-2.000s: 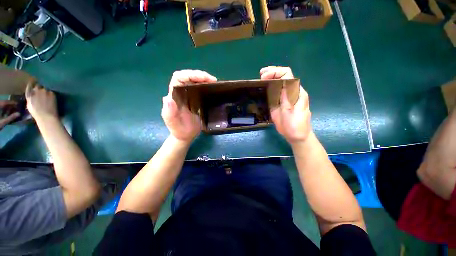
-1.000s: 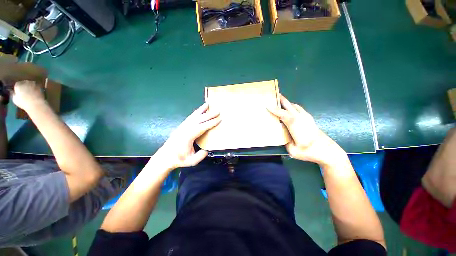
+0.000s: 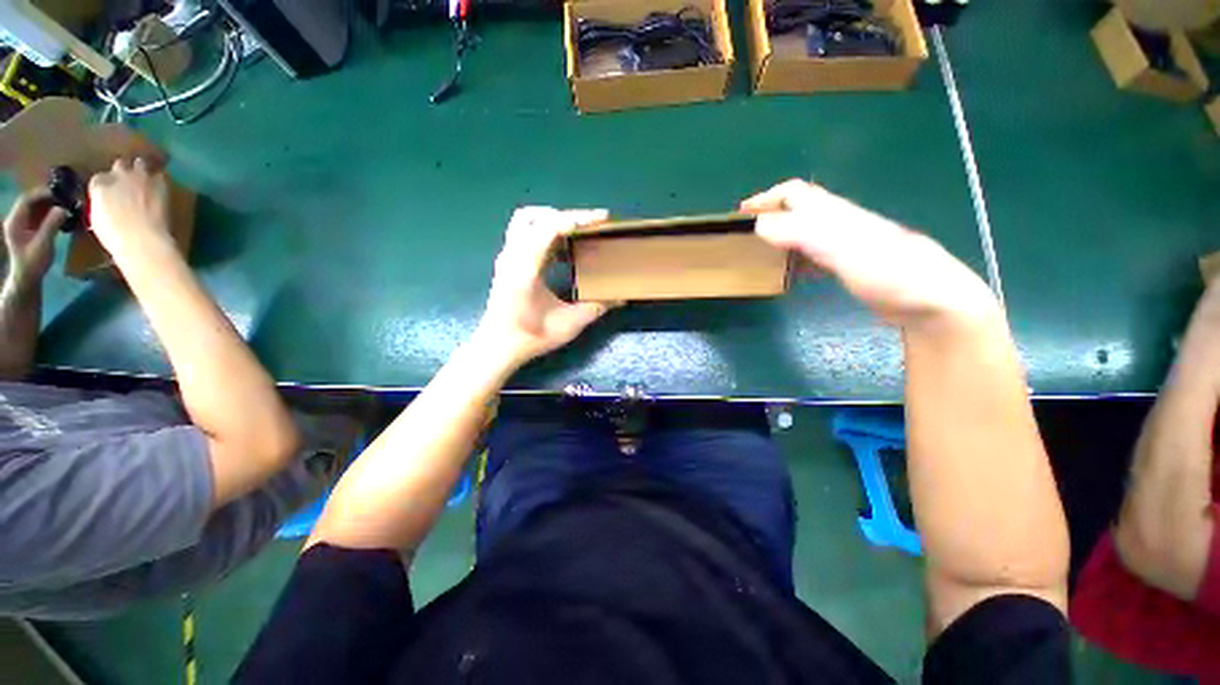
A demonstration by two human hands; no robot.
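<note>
A plain brown mailer box (image 3: 682,265) is in front of me above the green bench, with its narrow front side towards me. A thin dark gap shows along its upper edge under the lid. My left hand (image 3: 533,284) grips the box's left end, with fingers at the top edge and thumb low at the front corner. My right hand (image 3: 836,238) holds the upper right corner, fingers over the top edge. The box's contents are hidden.
Two open boxes with black cables (image 3: 648,87) (image 3: 836,70) stand at the back of the green bench (image 3: 401,254). A worker at left handles another box (image 3: 181,221). A red-sleeved person sits at right. A short lead (image 3: 459,64) lies at the back.
The box has gone from open towards me, to lid facing up, to its narrow side facing me, a little farther from the bench edge. My right hand has moved to its upper corner.
</note>
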